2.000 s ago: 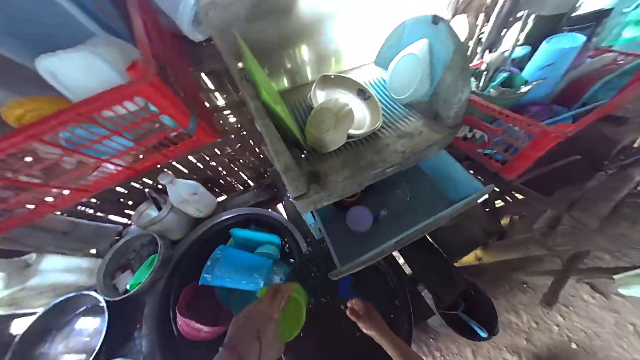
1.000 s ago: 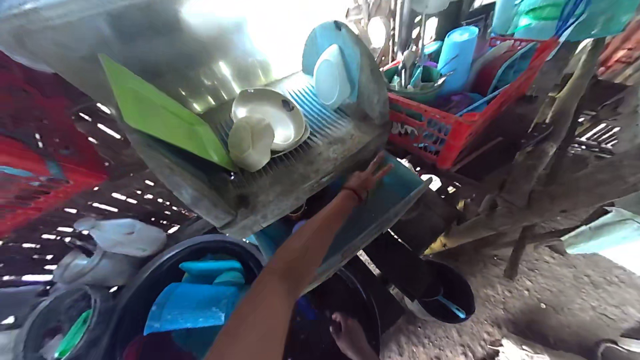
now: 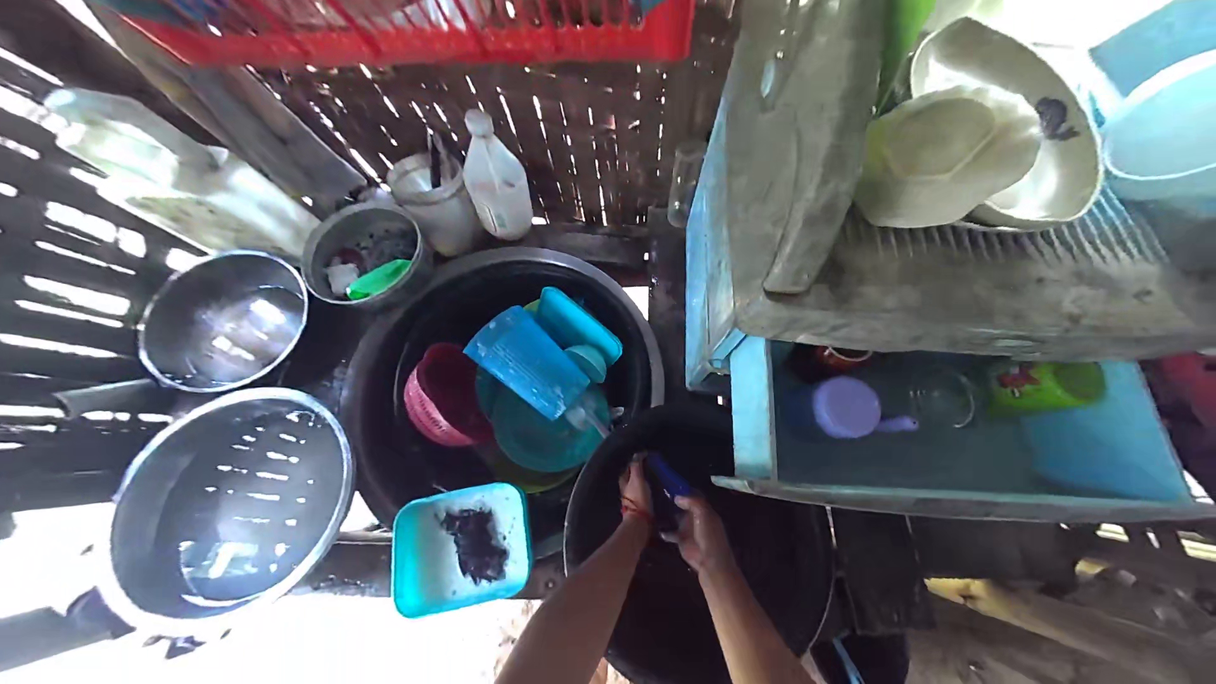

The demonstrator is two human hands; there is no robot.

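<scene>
Both hands are down inside a large black basin (image 3: 817, 579). Between them is a small dark blue item (image 3: 669, 475), too dim to name. My right hand (image 3: 701, 532) has its fingers closed on the lower end of it. My left hand (image 3: 636, 489) is at its upper end; whether the fingers grip it does not show clearly. Left of them, a wider black tub (image 3: 375, 380) holds a blue plastic pitcher (image 3: 528, 361), a pink basket (image 3: 442, 394), a teal bowl (image 3: 541, 432) and a turquoise container (image 3: 579, 323). A turquoise tray (image 3: 418, 551) with a dark smear sits at the tub's front edge.
Two metal basins (image 3: 228, 503) (image 3: 223, 323) stand at the left. Behind them are a pot (image 3: 366, 247) and a white jug (image 3: 498, 180). An open blue drawer (image 3: 912, 465) with cups juts out on the right, under a wooden dish rack (image 3: 950, 304). A red crate (image 3: 427, 43) hangs above.
One second ago one arm reached up to the open drawer beneath the rack; now both hands are together low in the black basin. The view has swung left and down.
</scene>
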